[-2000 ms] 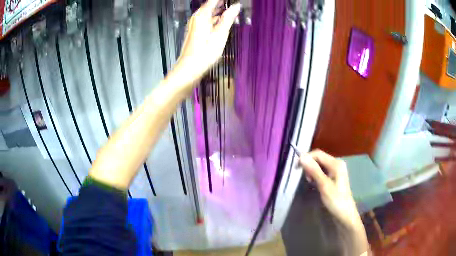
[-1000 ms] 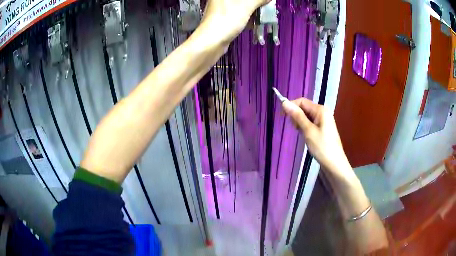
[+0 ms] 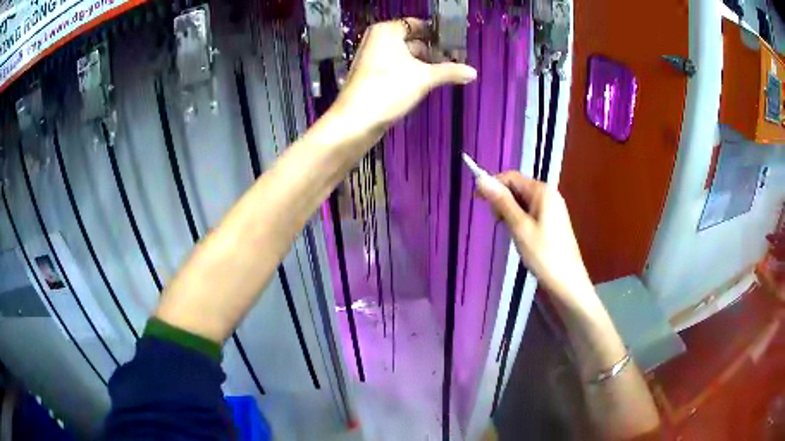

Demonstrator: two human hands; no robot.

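A long black strap hangs straight down below a silver hanging clip, in front of the purple-lit opening. My left hand is raised at this clip. Its thumb reaches across at the strap's top, and its other fingers are partly hidden at the clip, so its hold is unclear. My right hand holds a small pale pointed tool between thumb and fingertips. The tool's tip points up and left, close to the right side of the strap; contact is unclear.
More clips with black straps hang in a row at left, under an orange-white rail. Another clip with straps hangs at right. Beyond are a red-brown door and grey block. A blue bin is low left.
The strap, slanting at right two seconds ago, now hangs upright under the middle clip. My right hand has risen and moved left. My left hand has come down from the frame's top edge since one second ago.
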